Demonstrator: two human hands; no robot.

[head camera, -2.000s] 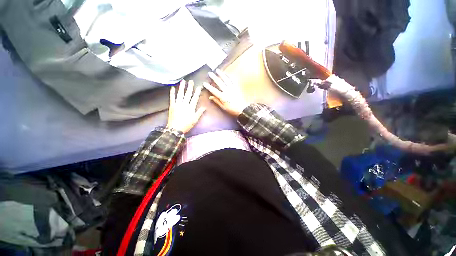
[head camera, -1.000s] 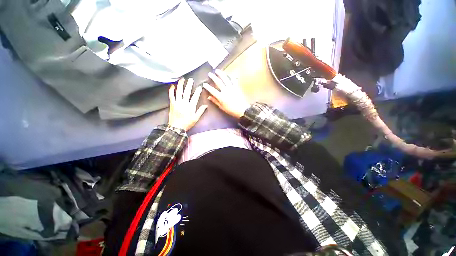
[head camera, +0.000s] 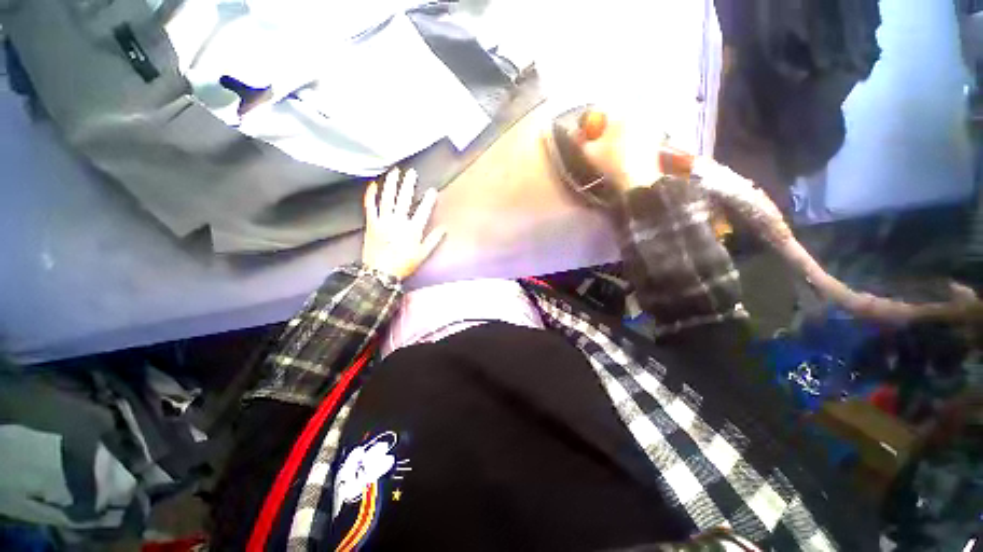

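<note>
The grey garment (head camera: 291,205) lies across the table at the left and centre, its pale inside (head camera: 334,113) glaring in the light. My left hand (head camera: 398,229) lies flat with fingers apart on the garment's near edge and holds nothing. My right hand (head camera: 628,148) is blurred and overexposed; it is on the handle of the steam iron (head camera: 578,173), gripping it. The iron's dark plate shows only in part, left of and below the hand. The iron stands on the table to the right of the garment.
A beige wrapped hose (head camera: 792,243) runs right from the iron. Dark cloth (head camera: 792,97) hangs at the upper right. The blue-lavender table cover (head camera: 119,291) ends near my waist. Grey garments (head camera: 86,464) are heaped below left. Blue and brown items lie below right.
My right hand has left the garment's edge and moved right onto the iron's handle, taking hold of it. My left hand has stayed in place.
</note>
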